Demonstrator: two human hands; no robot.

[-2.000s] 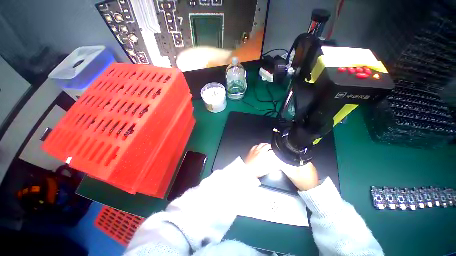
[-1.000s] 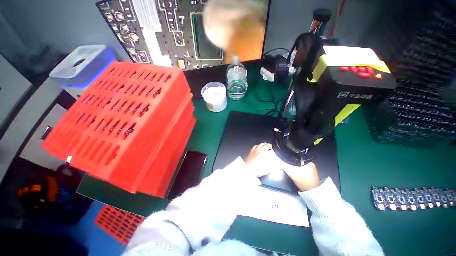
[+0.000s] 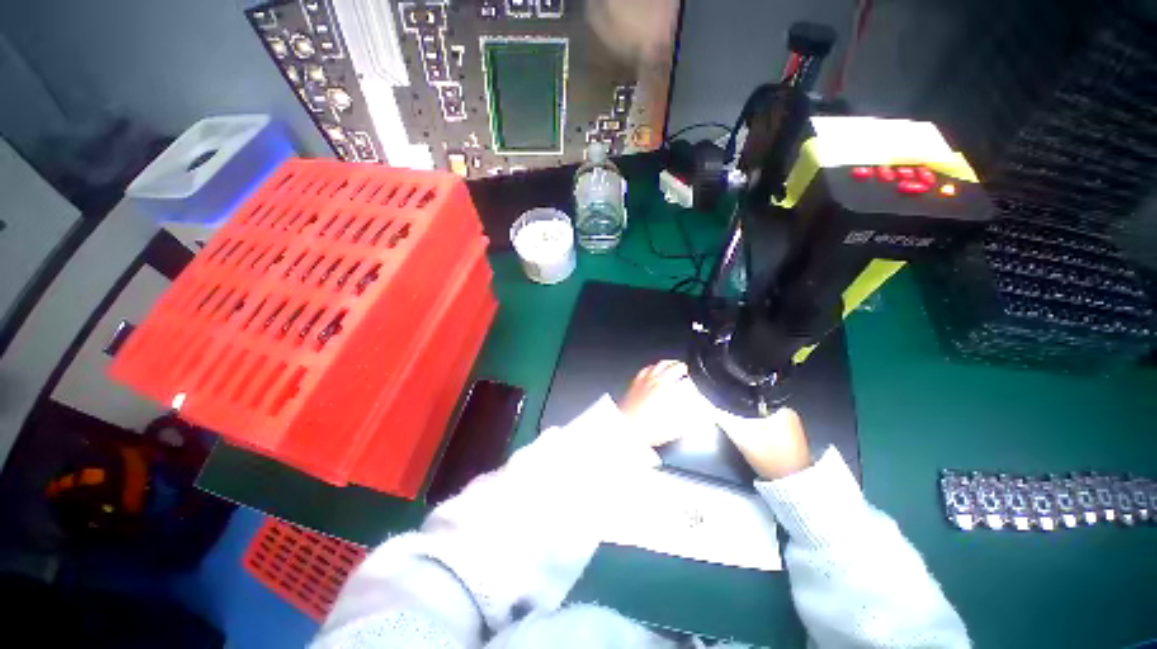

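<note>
The black digital microscope (image 3: 825, 241) stands on its flat black base (image 3: 622, 332). My left hand (image 3: 665, 403) and my right hand (image 3: 769, 444) are close together under its lens, washed out by the bright light. The lens head and the glare hide my fingertips, so what they hold cannot be made out. The monitor (image 3: 463, 89) shows a magnified dark circuit board with a green rectangle and a blurred fingertip at its top right. A row of silvery circuit board modules (image 3: 1053, 501) lies on the green mat at the right.
A large red slotted tray stack (image 3: 317, 317) stands at the left, a dark phone (image 3: 480, 437) beside it. A white tub (image 3: 543, 246) and a clear bottle (image 3: 599, 200) are below the monitor. Dark stacked trays (image 3: 1053, 285) are back right. White paper (image 3: 698, 520) lies at the base's front edge.
On the monitor, the fingertip has moved up and to the right, uncovering the green rectangle. My hands have stayed almost in the same place under the lens.
</note>
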